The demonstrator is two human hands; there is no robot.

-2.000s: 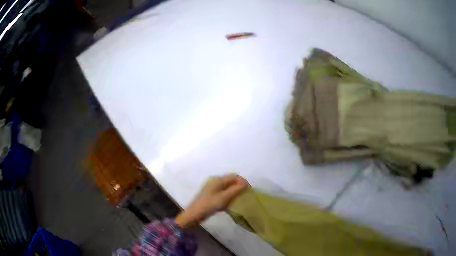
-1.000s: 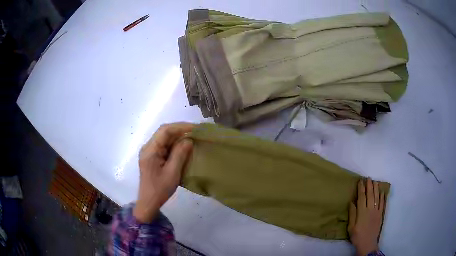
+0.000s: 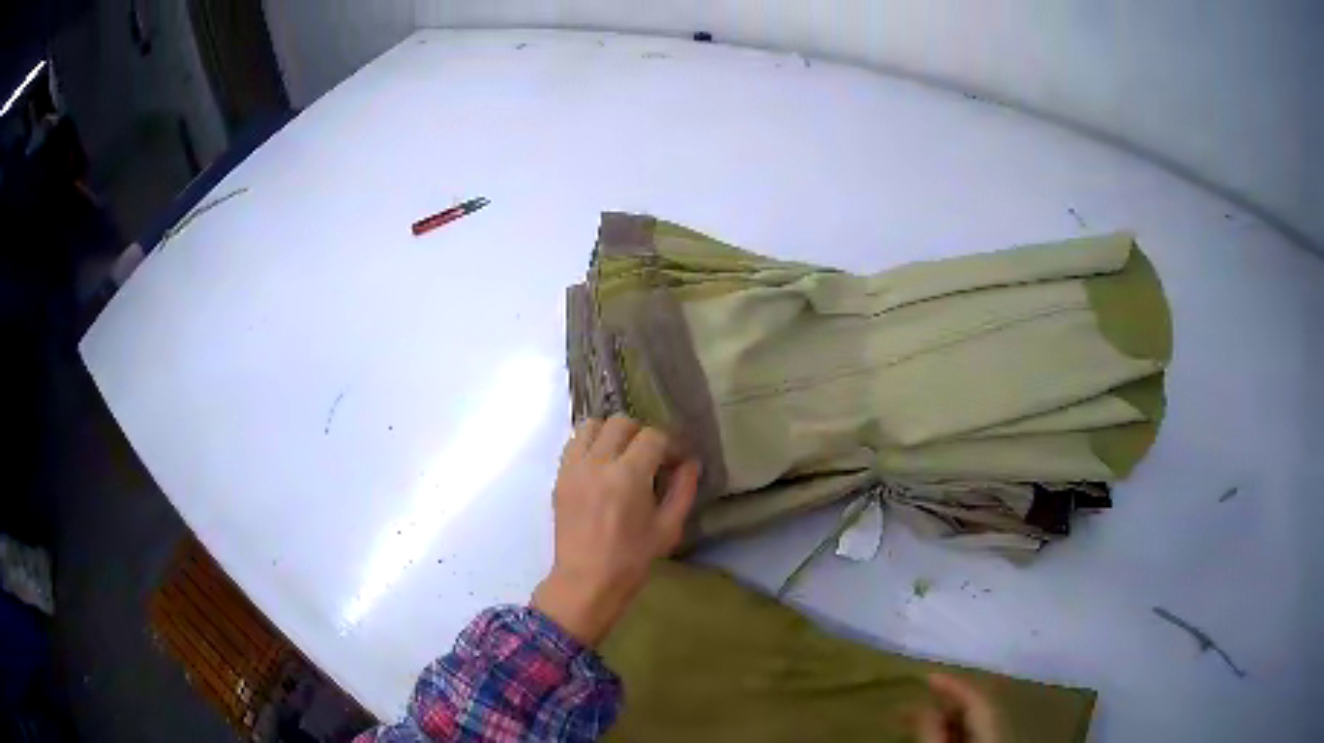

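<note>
The tied sleeve bundle (image 3: 929,349) lies on the white table, pale green with grey-brown cuff bands at its left end and a white ticket (image 3: 861,530) at the tie. My left hand (image 3: 617,508) has its fingers and thumb closed on the bundle's lower left cuff corner; the fingertips partly hide the cuff edges. A single olive-green sleeve piece (image 3: 784,661) lies flat below the bundle, cut off by the bottom edge. My right hand (image 3: 958,711) is blurred and cut off at the bottom edge, over the olive piece; its fingers do not show clearly.
Red-handled thread snips (image 3: 450,216) lie on the white table (image 3: 363,305), left of the bundle. A dark cord (image 3: 1199,640) lies at the right, with thread wisps around. An orange-brown slatted stool (image 3: 233,639) stands beside the table's left edge. A white wall is behind.
My left hand has left the olive piece's end and moved to the bundle's cuffs. My right hand has shifted down and left. The view has tilted up, so bundle and olive piece sit lower.
</note>
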